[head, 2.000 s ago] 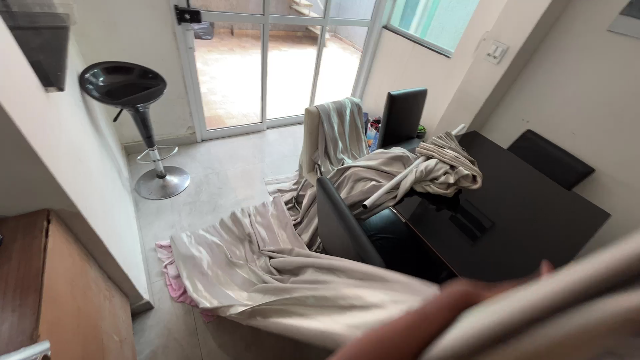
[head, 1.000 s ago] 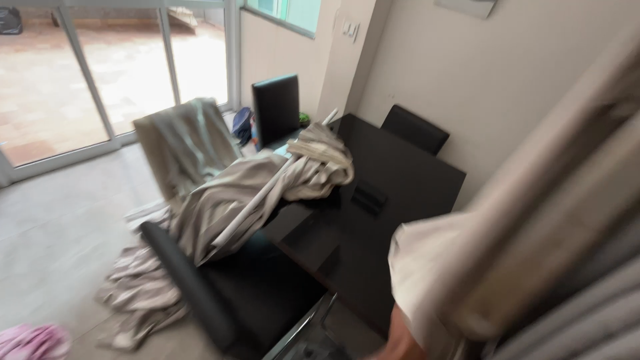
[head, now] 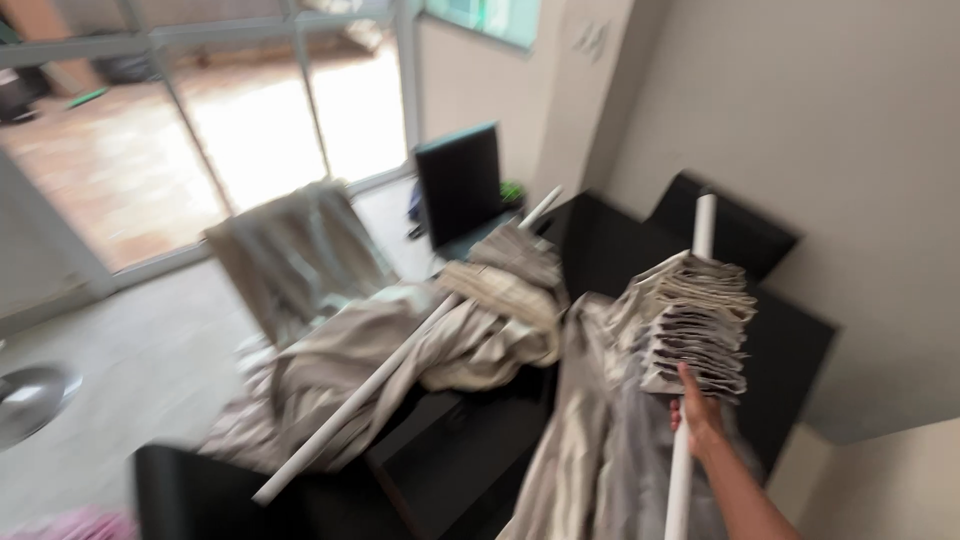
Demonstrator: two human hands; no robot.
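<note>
My right hand (head: 699, 420) is closed around a white curtain rod (head: 679, 480), just below a bunched grey-beige curtain (head: 701, 326) threaded on it. That curtain hangs down in long folds over the black dining table (head: 787, 337). To its left a second white rod (head: 352, 405), with another grey-beige curtain (head: 487, 322) gathered on it, lies slanting across the table edge and a black chair (head: 176, 487). My left hand is out of sight.
A cloth-draped chair (head: 292, 247) stands before the glass door (head: 247, 112). Other black chairs (head: 461, 187) stand around the table. A stool base (head: 30, 401) is on the floor at left, and pink cloth (head: 75, 525) at the lower left.
The curtain and rod, earlier blurred and close at the right, are now over the table, with my right hand plainly around the rod. The view has swung right since the oldest frame.
</note>
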